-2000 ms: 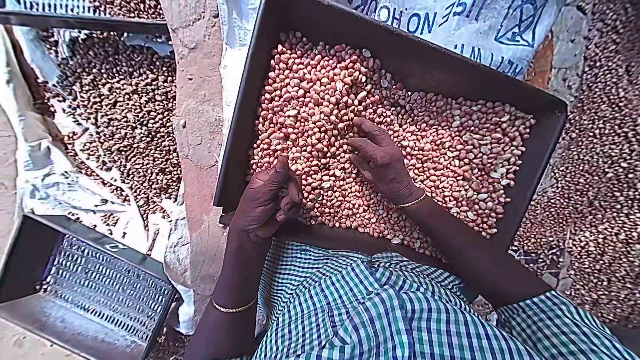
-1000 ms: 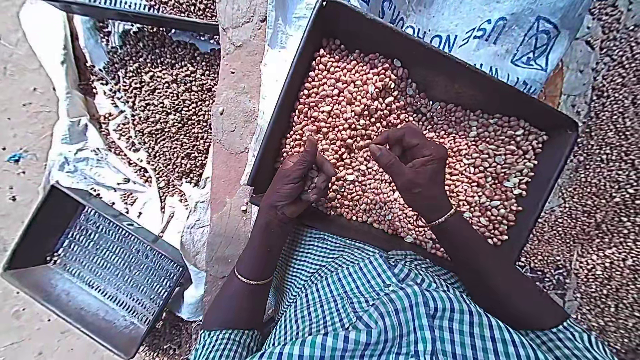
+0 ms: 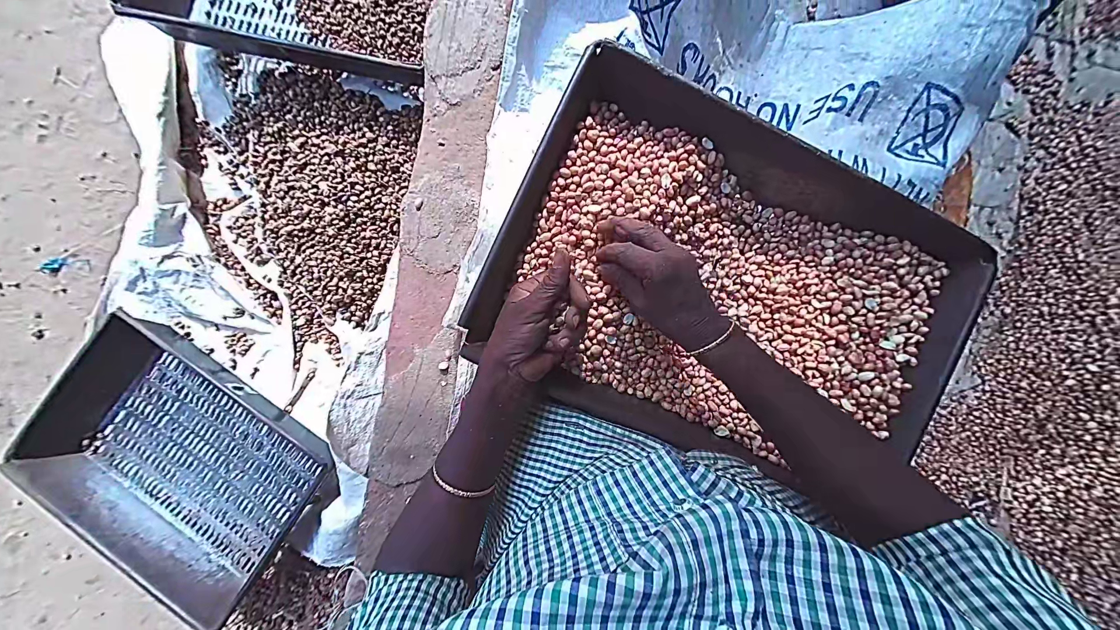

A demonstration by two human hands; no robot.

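A dark rectangular metal tray lies tilted in view against a checked garment, holding a wide layer of pinkish shelled peanuts. Over its left part, my left hand is curled palm up, with what look like a few kernels between thumb and fingers. My right hand reaches in from the right, close beside the left one. Its thumb and forefinger are bent down at the peanuts; whether a kernel is between them cannot be told. A thin bangle circles each wrist.
A slotted metal sieve tray sits at lower left, and another sieve tray at the top left. Between them, a heap of darker brown nuts lies on white sacking. A printed white sack is behind the tray. More nuts cover the right side.
Over the tray, my right hand has shifted left and toward the far side since a second ago. My left hand stays curled near the tray's left side. The view has shifted slightly.
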